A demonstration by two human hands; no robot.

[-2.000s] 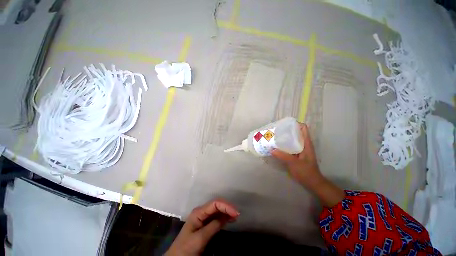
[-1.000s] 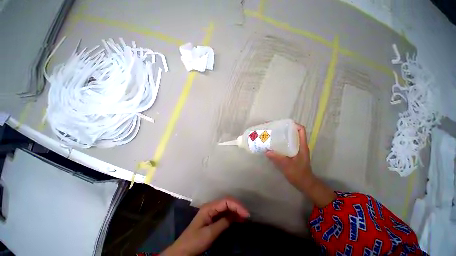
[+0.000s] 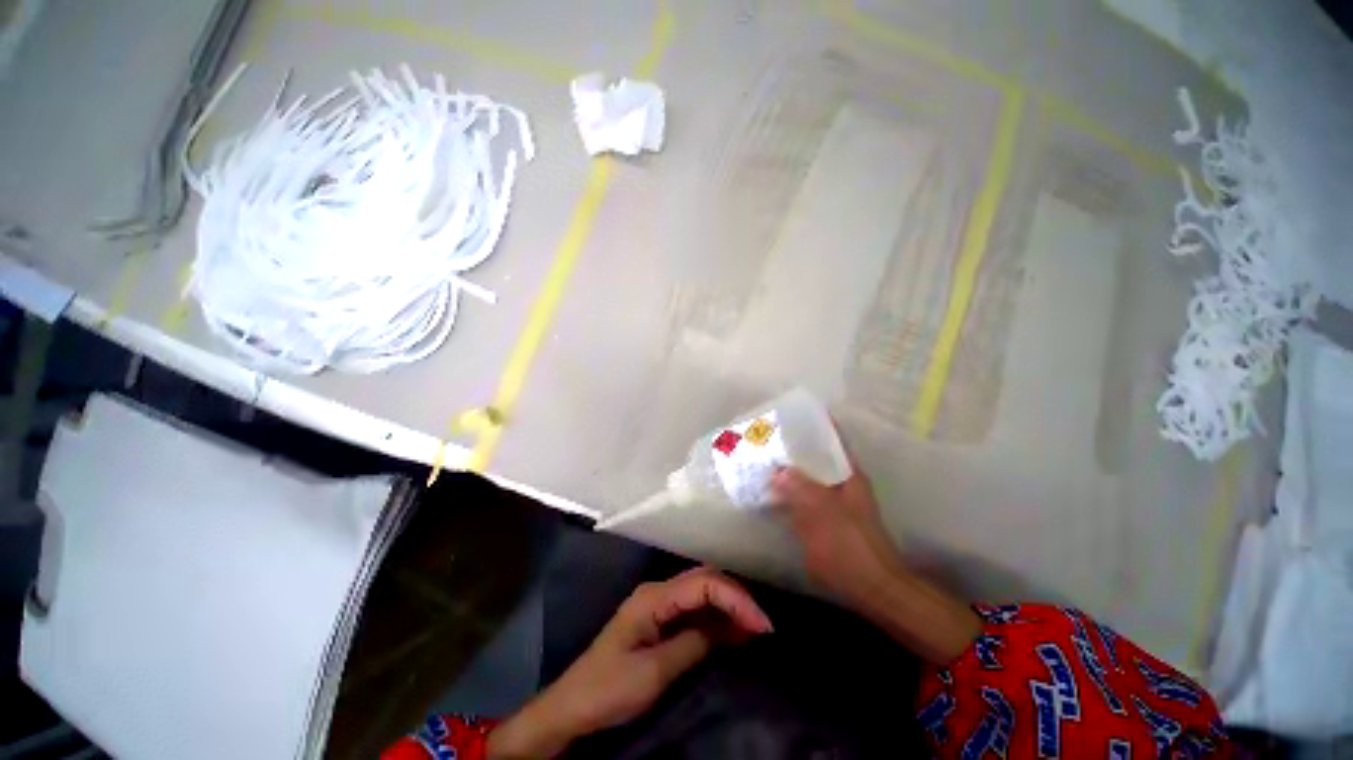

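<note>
A translucent glue bottle (image 3: pixel 813 441) with a label with red and orange hazard marks lies tilted in my right hand (image 3: pixel 834 535), its long thin nozzle pointing left and down at the table's front edge. My right fingers are wrapped round the bottle's lower side. My left hand (image 3: pixel 675 631) is below the nozzle, in front of the table edge, fingers curled with a gap to the thumb, with nothing seen in it. The table covering (image 3: pixel 668 282) shows dried glue marks outlining two long arms.
A white bundle of long cord (image 3: pixel 349 223) lies at left, a crumpled white scrap (image 3: pixel 620 116) beside it. A curly white heap (image 3: pixel 1235 334) and soft white panels (image 3: pixel 1313 520) are at right. Grey sheets (image 3: pixel 112 89) lie far left; a lower panel stack (image 3: pixel 201 564) stands below the edge.
The bottle and my right hand have moved toward the table's front edge, the nozzle now tilted further down. The view has shifted, so the table things appear higher. My left hand remains curled near the edge.
</note>
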